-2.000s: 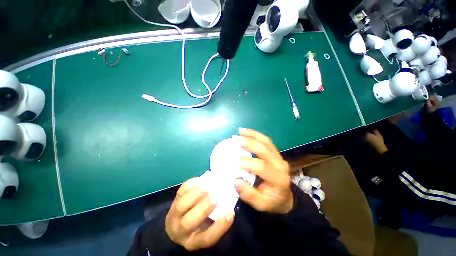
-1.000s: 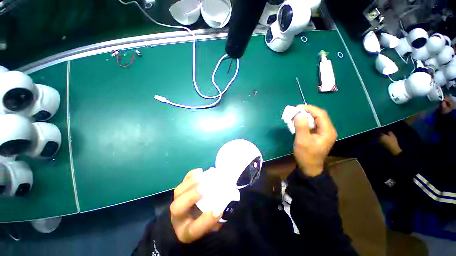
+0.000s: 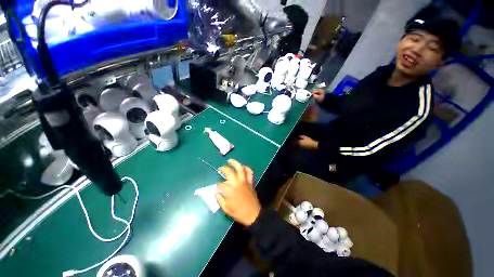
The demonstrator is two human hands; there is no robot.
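My right hand (image 3: 238,192) is low over the green bench near its front edge, fingers bent. A white cloth (image 3: 208,196) lies beside and partly behind its fingers. A thin-shafted small screwdriver (image 3: 212,166) points away from the fingertips, its handle end close to them. Whether the fingers grip the screwdriver or the cloth cannot be told. A white pan-tilt camera (image 3: 120,266) is cut off by the bottom edge, only its top and dark part showing. My left hand is out of the picture.
A black electric screwdriver (image 3: 81,143) hangs at left above a looped white cable (image 3: 127,224). Assembled cameras (image 3: 161,130) stand at the rear. A white-red tube (image 3: 219,142) lies mid-bench. An open cardboard box (image 3: 346,208) holds white ball parts. A person (image 3: 387,108) sits at right.
The view has swung right. My right hand has lowered to the bench, and the cloth it held crumpled now lies spread there. My left hand has left the picture; a camera shows only at the bottom edge.
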